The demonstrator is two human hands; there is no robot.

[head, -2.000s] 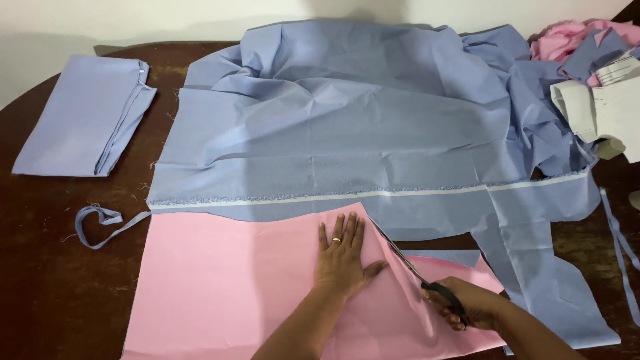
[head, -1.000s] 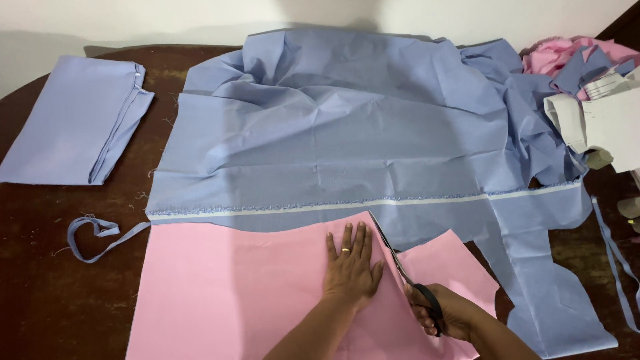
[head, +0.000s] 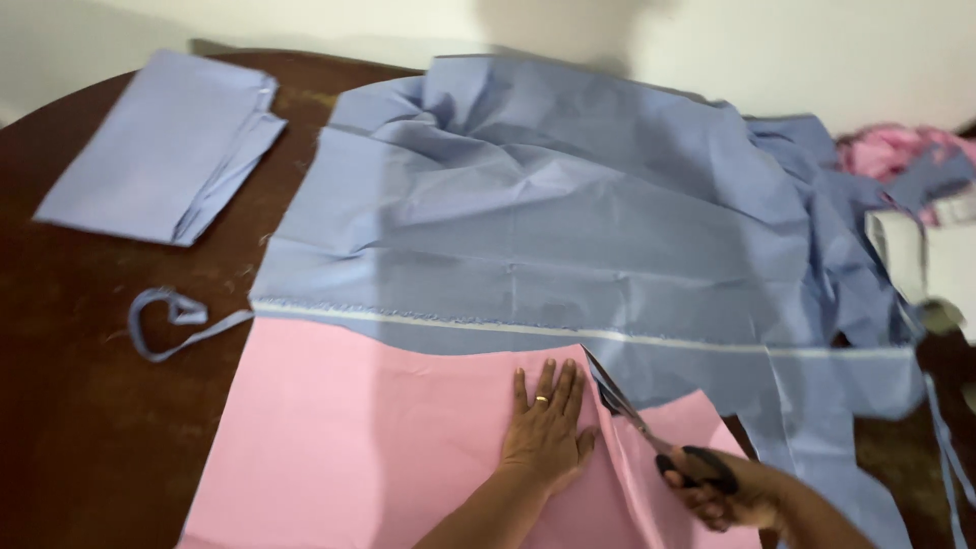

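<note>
My left hand (head: 545,435), with a ring on one finger, lies flat with fingers spread on the pink fabric (head: 328,427). In my right hand (head: 720,488) is a pair of scissors with black handles (head: 648,431), the blades pointing up and left to the top corner of the pink fabric. A pink flap lies right of the blades. Beneath and above the pink piece spreads a large blue fabric (head: 572,229), wrinkled toward its far side, with a pale strip and frayed threads running across it.
Folded blue fabric (head: 152,152) lies at the upper left of the dark wooden table (head: 76,290). Near it curls a narrow blue strip (head: 145,335). Pink scraps (head: 892,152) and white paper or card (head: 949,259) sit at the far right. A pale wall stands behind.
The pink flap right of the scissors has separated further from the main pink piece. Both hands have shifted slightly right over the cloth, the scissors staying in my right hand.
</note>
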